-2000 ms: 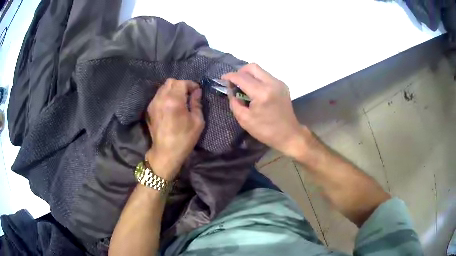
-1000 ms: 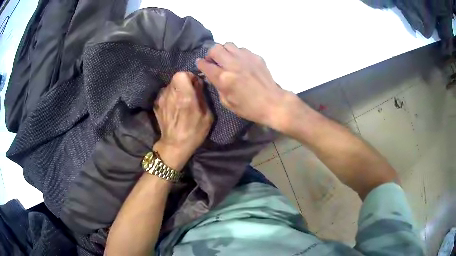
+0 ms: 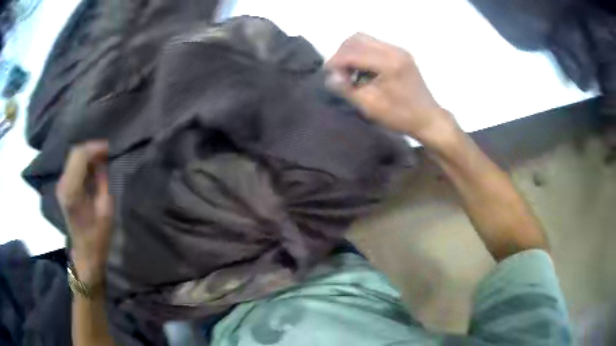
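Note:
The dark grey-brown jacket lies bunched over the lap and the white table, with shiny lining folds toward me. The picture is blurred. My left hand is at the jacket's left side, fingers bent; whether it grips cloth cannot be told. My right hand is at the jacket's upper right edge, fingertips close together by the cloth. A small dark metallic part of the thread snips shows among its fingers; the blades are hidden. No buttons or threads can be made out.
The white table lies behind the jacket. Another dark garment is at upper right, and a dark heap at lower left. Small teal and yellow items are at the left edge. Tiled floor is at right.
My left hand has moved from the middle of the jacket to its left side. My right hand has moved right and slightly up. The textured cloth between them has shifted and spread out.

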